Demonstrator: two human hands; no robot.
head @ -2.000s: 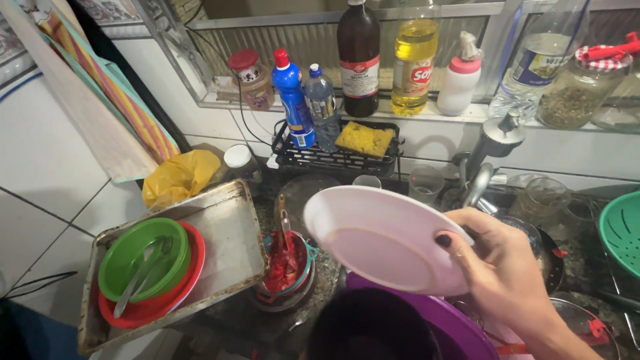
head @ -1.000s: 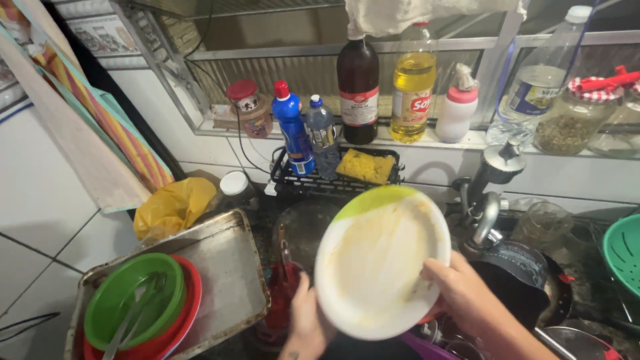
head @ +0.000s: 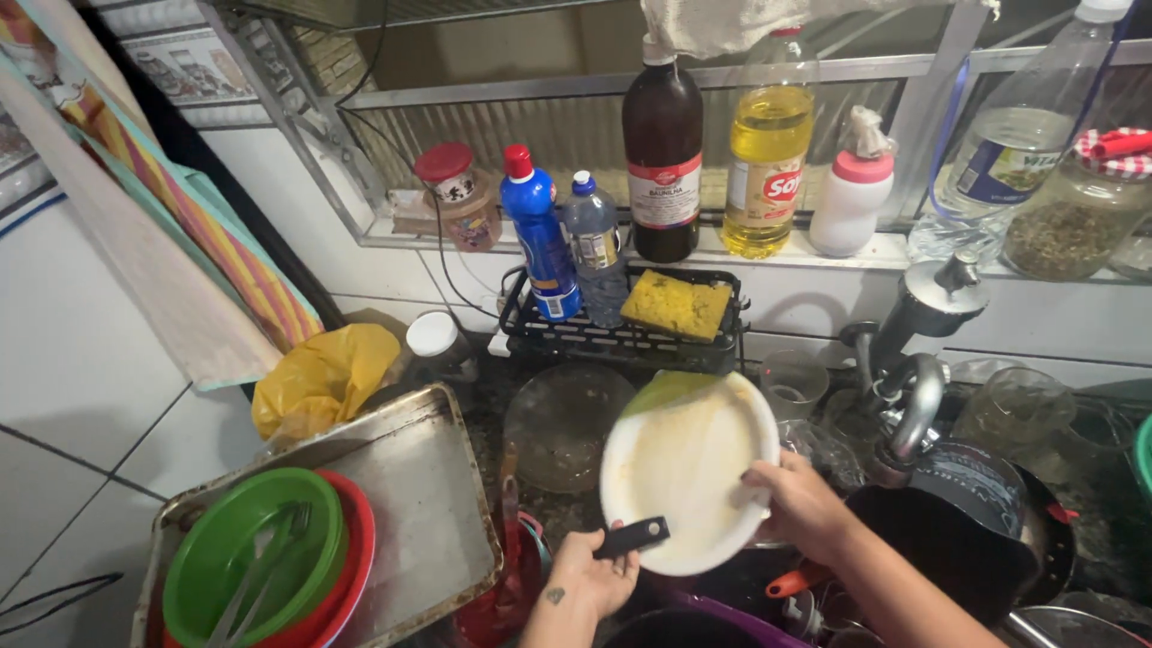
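My right hand (head: 796,504) grips the right rim of a white oval plate (head: 688,468), tilted so that its stained inner face shows. A yellow-green patch lies along the plate's top edge. My left hand (head: 598,571) holds a black handle (head: 633,537) in front of the plate's lower left rim; what the handle belongs to cannot be made out. Below the hands sits a purple container (head: 720,616), partly cut off by the frame's bottom edge.
At left, a metal baking tray (head: 486,540) carries a green bowl (head: 193,531) with cutlery. Behind stand a black rack (head: 576,346) with a yellow sponge (head: 677,306) and bottles. A faucet (head: 918,405) and a dark pan (head: 927,540) are at right.
The plate, first held by my right hand alone, has turned its stained face into view. My left hand has come in and now holds the black handle, which was not visible in it one second ago.
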